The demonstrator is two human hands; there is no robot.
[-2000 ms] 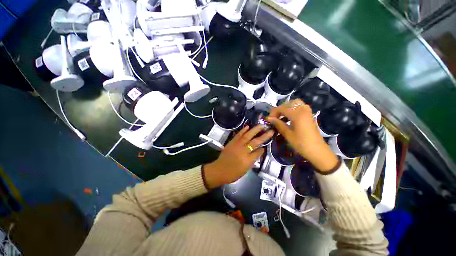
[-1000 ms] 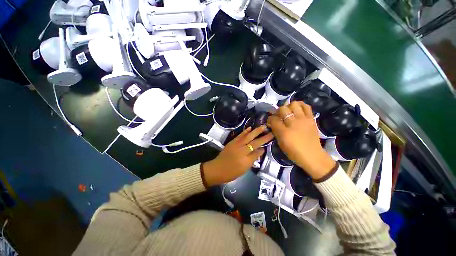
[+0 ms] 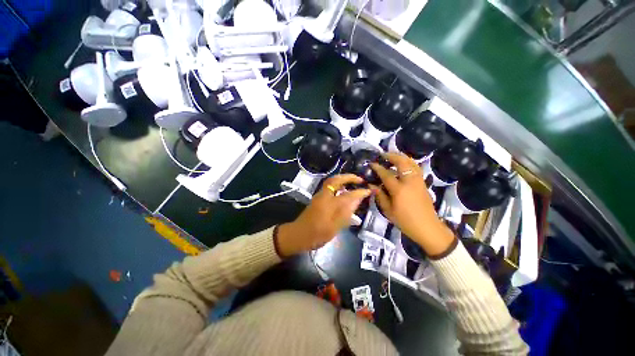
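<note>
A camera with a black ball head (image 3: 362,164) stands in the rows in front of me, partly covered by my fingers. My left hand (image 3: 325,214) is just left of it, thumb and fingers pinched together. My right hand (image 3: 406,201) is on its right side, with fingertips at the ball and near my left fingertips. Whether a small piece is between the fingertips is too small to tell. More black ball cameras (image 3: 392,106) stand around. Orange pieces (image 3: 328,293) and a white piece with dark marks (image 3: 362,297) lie at the bench edge near my body.
A pile of white cameras (image 3: 223,156) with trailing cables lies on the bench at left. A metal rail (image 3: 445,87) and green conveyor (image 3: 487,76) run along the upper right. A carton tray with white strips (image 3: 516,233) is at right. A long white strip (image 3: 473,131) lies behind the rows.
My left fingers have drawn back from the ball and come together. My right hand has opened from its bunched pose and lowered slightly. The view has shifted a little.
</note>
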